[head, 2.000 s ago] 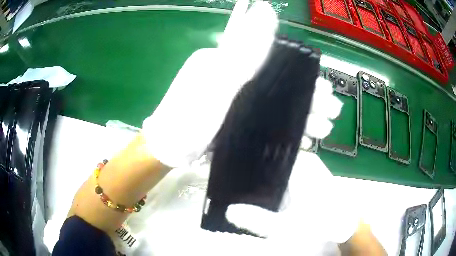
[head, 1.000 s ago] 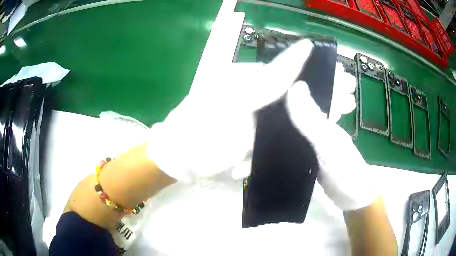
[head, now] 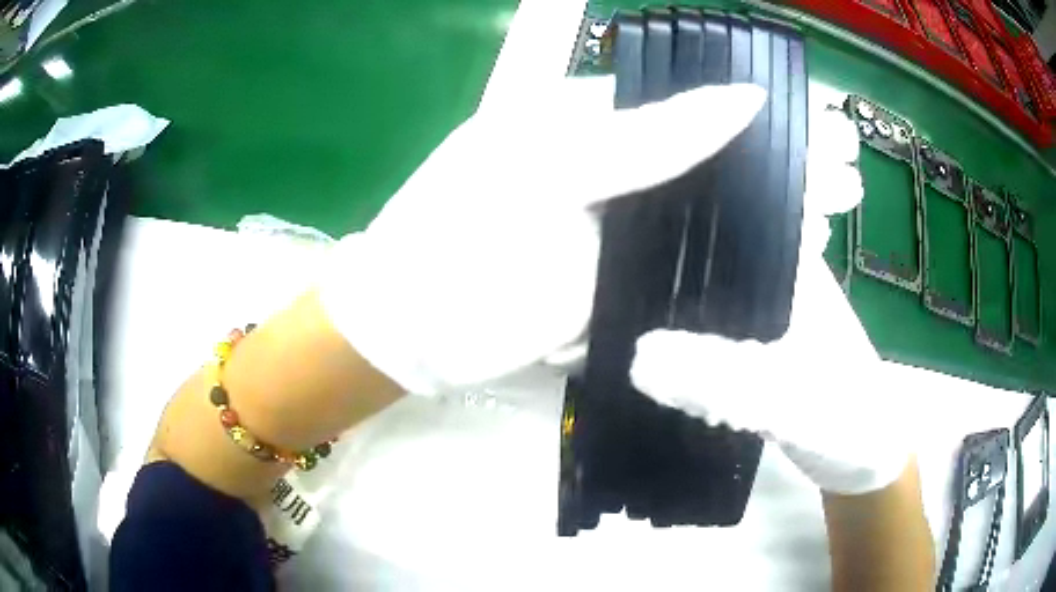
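Note:
A thick black stack of phone frames (head: 695, 266) is held upright between my two white-gloved hands, its ribbed edges facing me and slightly fanned at the top. My left hand (head: 510, 220) grips its left side, with the thumb across the upper part. My right hand (head: 787, 382) grips the right side, with a finger or thumb across the lower part and fingertips showing behind the upper right edge. A small yellow-orange mark shows at the stack's lower left edge. Single phone frames (head: 889, 220) lie in a row on the green belt (head: 290, 104) to the right.
A glossy black tray (head: 52, 347) stands at far left with pale film at its top. A red tray (head: 984, 58) holding frames is at the top right, beyond the belt divider. Two set-aside frames (head: 979, 497) lie on the white surface at lower right. A white strip (head: 533, 58) lies above my left hand.
The stack has turned from a slant to nearly upright, and its top edges have spread into visible ribs. My right hand has moved from behind the stack to across its lower front.

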